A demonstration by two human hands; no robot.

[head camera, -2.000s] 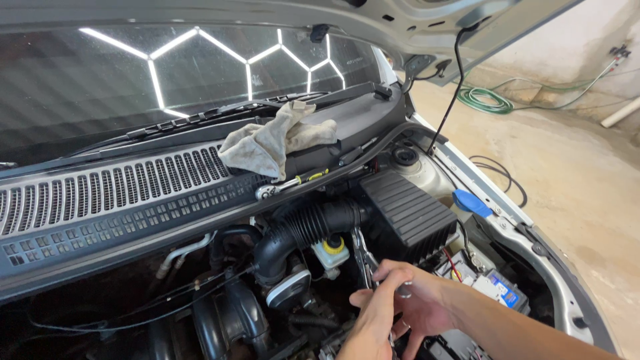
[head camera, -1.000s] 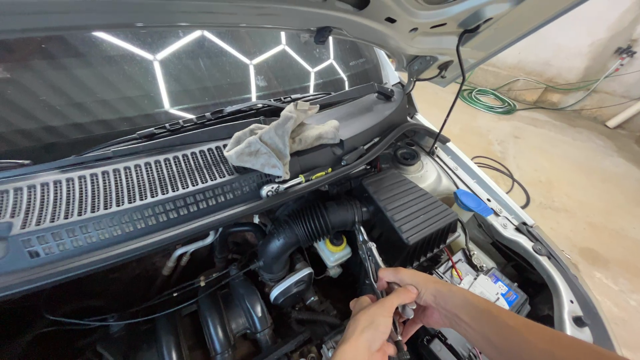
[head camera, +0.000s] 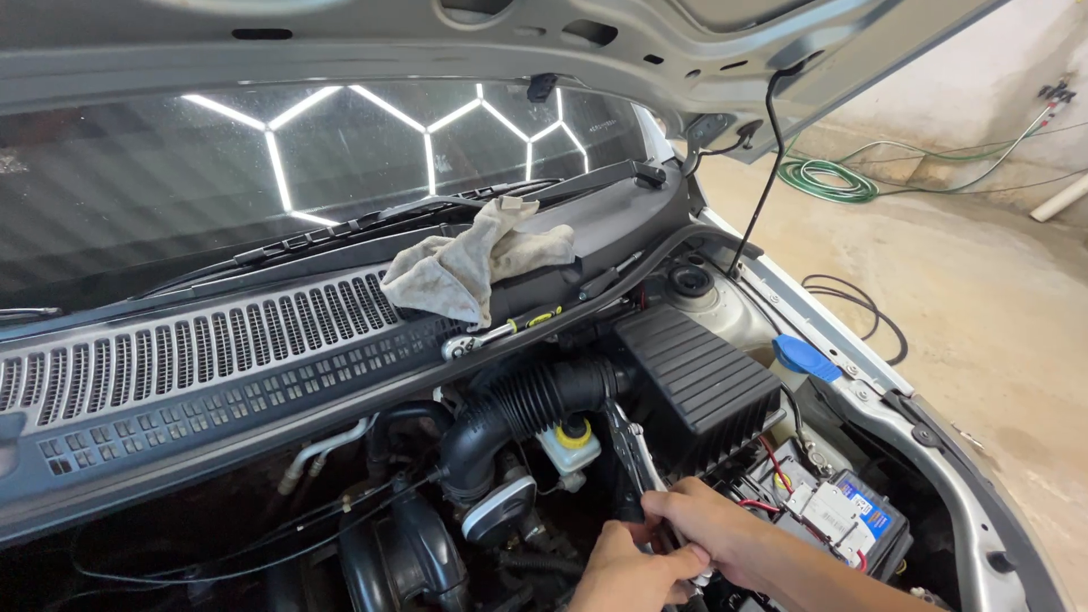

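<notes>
Both my hands close around the handles of metal locking pliers (head camera: 633, 446), low in the engine bay. My left hand (head camera: 629, 574) is at the lower end of the handles, and my right hand (head camera: 710, 523) wraps them just above and to the right. The pliers' jaws meet the end of the ribbed black air intake hose (head camera: 544, 395), beside the black air filter box (head camera: 697, 374); the exact grip point is too small to tell. Left of the pliers is a brake fluid reservoir (head camera: 571, 446) with a yellow and black cap.
A grey rag (head camera: 476, 263) and a ratchet wrench (head camera: 484, 337) lie on the cowl. The raised hood (head camera: 357, 51) hangs overhead, with a thin prop rod (head camera: 773, 170) at right. A blue-capped filler (head camera: 803, 357) and the battery (head camera: 884, 518) flank the filter box. A green hose (head camera: 824, 180) lies coiled on the floor.
My hands have shifted slightly on the pliers' handles. The pliers' jaws stay by the end of the intake hose.
</notes>
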